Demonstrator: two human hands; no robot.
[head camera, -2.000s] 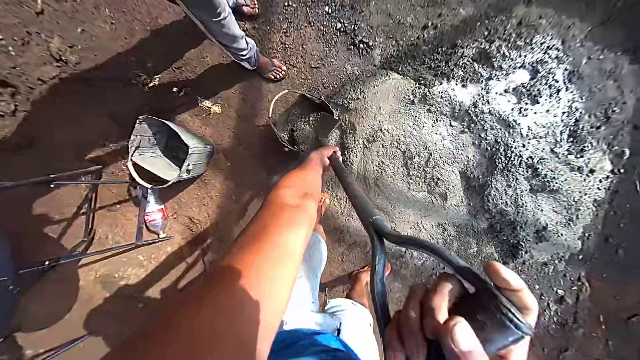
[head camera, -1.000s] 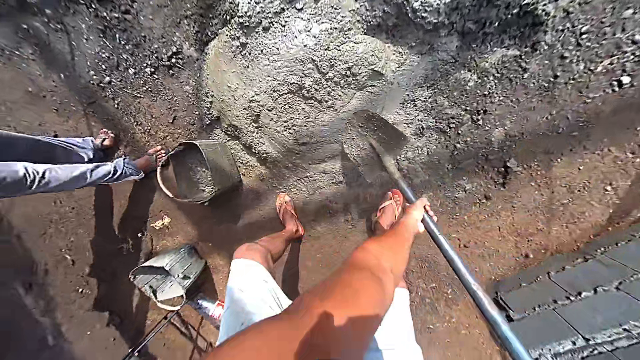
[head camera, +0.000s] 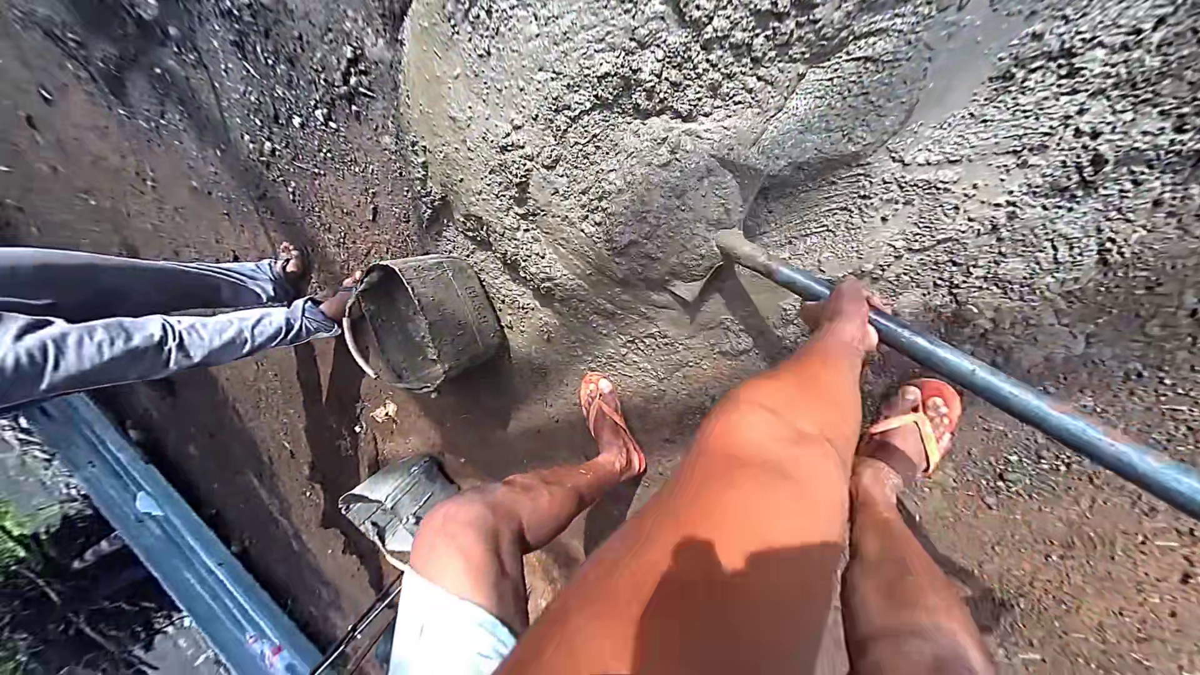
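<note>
My left hand (head camera: 848, 314) is closed around the lower shaft of a shovel (head camera: 1012, 380), just above its socket. The shaft slants down to the right and leaves the frame at the right edge. My right hand is out of view. The shovel's blade lies at the near side of a heap of wet concrete (head camera: 581, 141); its outline is mostly hidden by grey mix. A cement-coated bucket (head camera: 441, 319) stands left of the heap, its mouth toward the left. How full it is cannot be told.
Another person's legs in jeans (head camera: 159, 342) stand at the left, the feet close to the bucket. A second worn bucket (head camera: 398, 502) lies beside my knee. A blue-grey metal beam (head camera: 173, 534) crosses the lower left. My sandalled feet (head camera: 614, 427) are at the heap's near edge.
The shovel's blade was at the bucket two seconds ago, then over the ground at the heap's near right side; now it is against the heap. My right hand, earlier on the handle, has left the view.
</note>
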